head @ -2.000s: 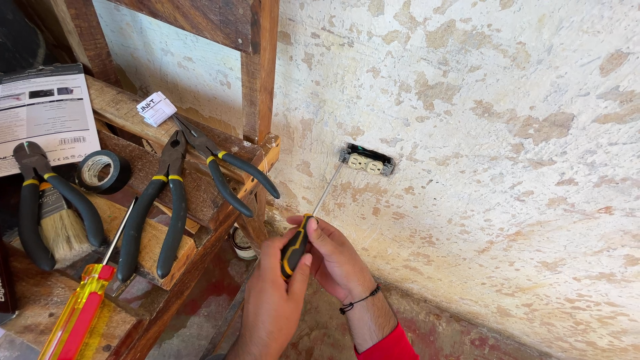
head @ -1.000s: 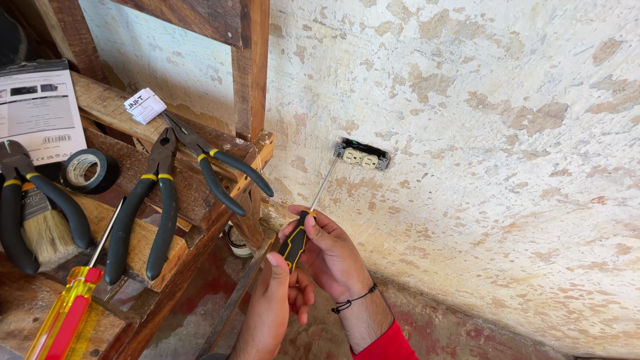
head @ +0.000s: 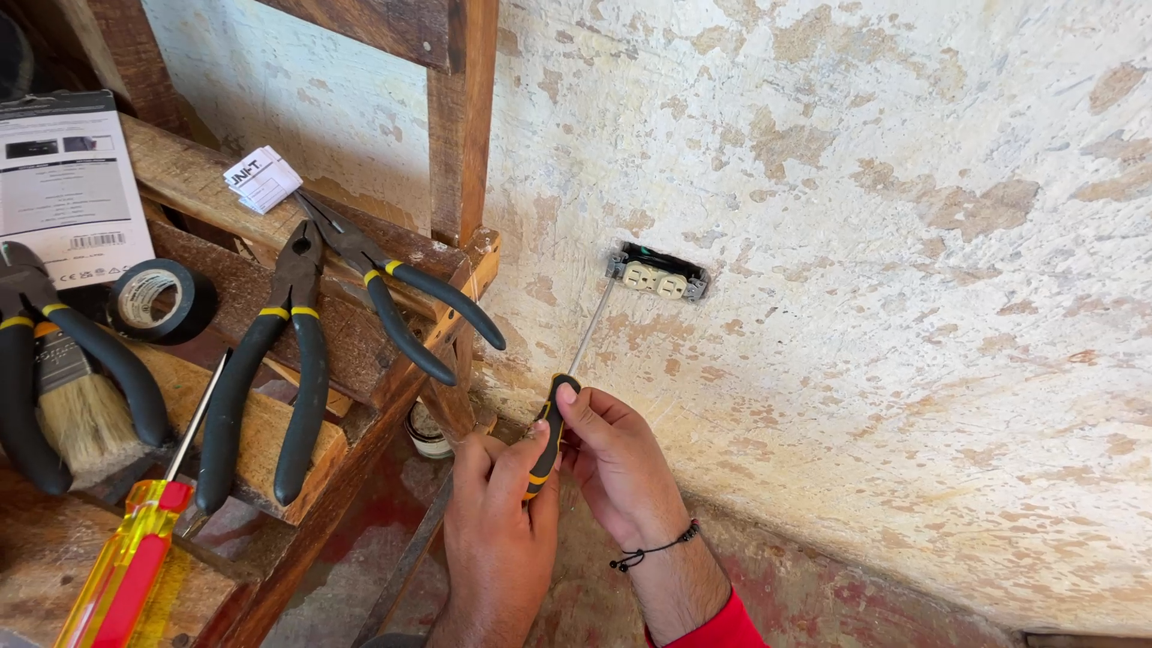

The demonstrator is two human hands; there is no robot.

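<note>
A duplex electrical outlet (head: 654, 280) of cream plastic sits in a rectangular wall opening, with a dark gap above it. The tip of a black-and-yellow screwdriver (head: 551, 432) meets the outlet's left end; whether it sits in a screw is too small to tell. My left hand (head: 501, 531) grips the lower part of the handle. Around the upper handle, near the shaft, are the fingers of my right hand (head: 621, 468), which has a black cord bracelet on its wrist and a red sleeve behind it.
At left a wooden chair (head: 360, 360) bears lineman's pliers (head: 288, 360), long-nose pliers (head: 387, 279), diagonal cutters (head: 54, 360), black electrical tape (head: 162, 301), a paintbrush (head: 85, 405), a yellow-and-red screwdriver (head: 135, 558), folded paper (head: 263, 180) and a printed package card (head: 72, 189). A can (head: 426, 432) stands below.
My left hand's fingers, loose at the handle's lower end one second ago, have closed around it again. The screwdriver tip stays at the outlet's left end.
</note>
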